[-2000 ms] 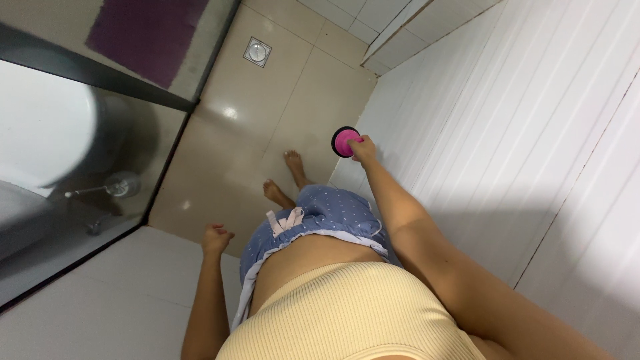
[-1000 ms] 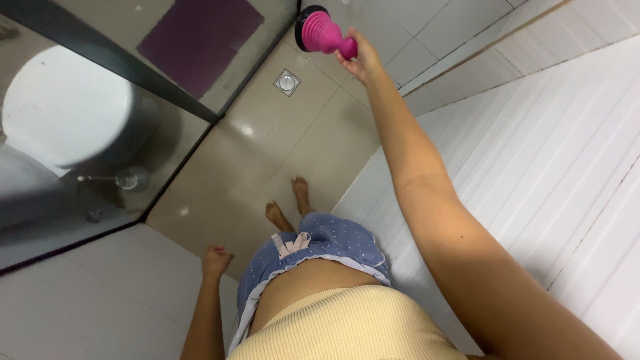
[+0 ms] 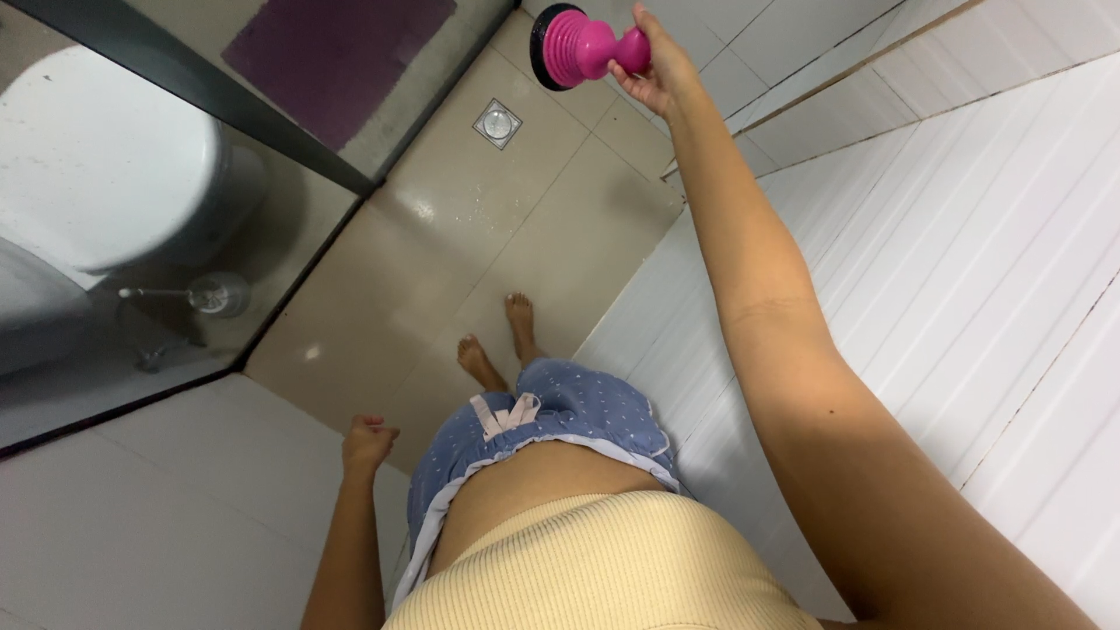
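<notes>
A pink plunger with a ribbed bellows body and a black rim is at the top of the view. My right hand grips its rounded handle end, and the rim points left, away from the hand. Water drops show on the dark rim. Low on the left, my left hand hangs beside the blue shorts with its fingers loosely curled; no object can be seen in it. Between the two hands are my bare feet on the tiled floor.
A square metal floor drain lies below the plunger. Left, a dark-framed glass partition separates a white toilet, a toilet brush in its holder and a purple mat. A white ribbed wall rises at right.
Two seconds ago my right hand held the plunger low by the right wall; it has since reached up and forward, past the floor drain. My left hand has stayed low at the left.
</notes>
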